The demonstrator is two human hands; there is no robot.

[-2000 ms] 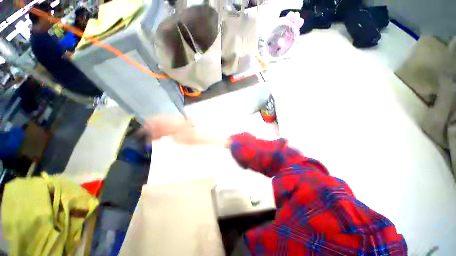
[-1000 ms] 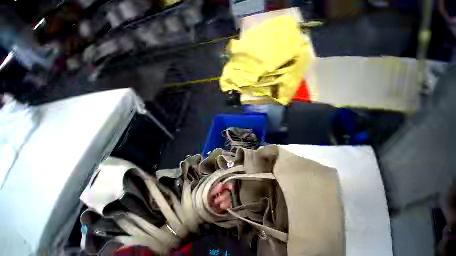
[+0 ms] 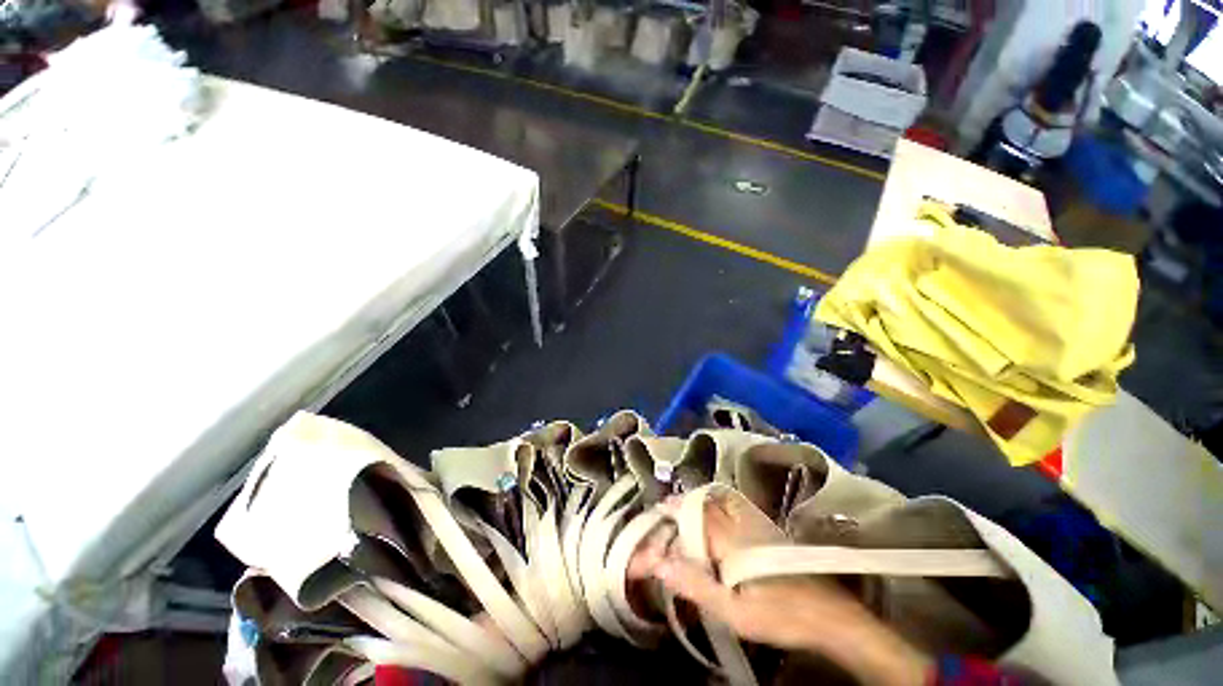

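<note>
A bunch of beige tote bags [image 3: 939,523] with darker insides spans the lower middle, close to my body. Their pale handles [image 3: 537,583] gather in a fan of loops. My right hand [image 3: 731,590] comes in from the lower right, its fingers closed on handle loops near the bunch's middle. Skin beside those fingers may be my left hand, but straps and my right hand cover it, so its grip is unclear. A bit of red left sleeve shows at the bottom edge.
A white-covered table [image 3: 295,201] fills the left. A blue crate [image 3: 765,402] stands beyond the bags. Yellow bags or panels [image 3: 993,322] lie on a bench at right. Grey floor with yellow lines [image 3: 724,241] lies ahead, with hung bags at the back and a person at upper right.
My view has swung left, with the yellow pile now farther right. My right hand has come in over the handles. The bag bunch is spread wider across the view.
</note>
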